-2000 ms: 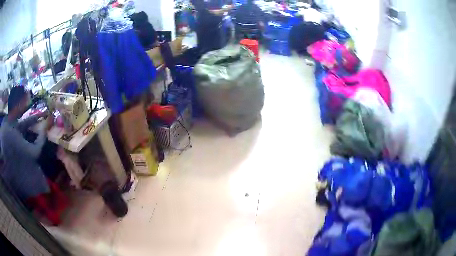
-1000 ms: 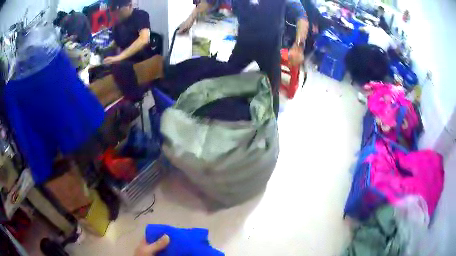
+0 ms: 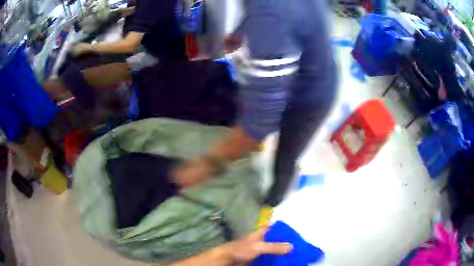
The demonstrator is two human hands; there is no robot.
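My left hand (image 3: 255,248) reaches in from the bottom edge, its forearm coming from the lower left. It is closed on a folded royal blue cloth piece (image 3: 293,247), with thumb and fingers on the cloth's left side. The lower part of the cloth is cut off by the frame edge. My right hand is not in view. A large grey-green sack (image 3: 93,192) stands open just beyond my left hand, with dark cloth (image 3: 137,187) inside.
A person in a dark grey top with white sleeve stripes (image 3: 275,67) leans over the sack, one blurred hand at the dark cloth. A red stool (image 3: 374,124) stands on the right. A yellow box (image 3: 53,177) is at left, pink cloth (image 3: 442,247) lower right.
The sack and the standing person appear much nearer, and the person's arm now reaches over the sack opening. My left hand with the blue cloth has moved right and shows more forearm.
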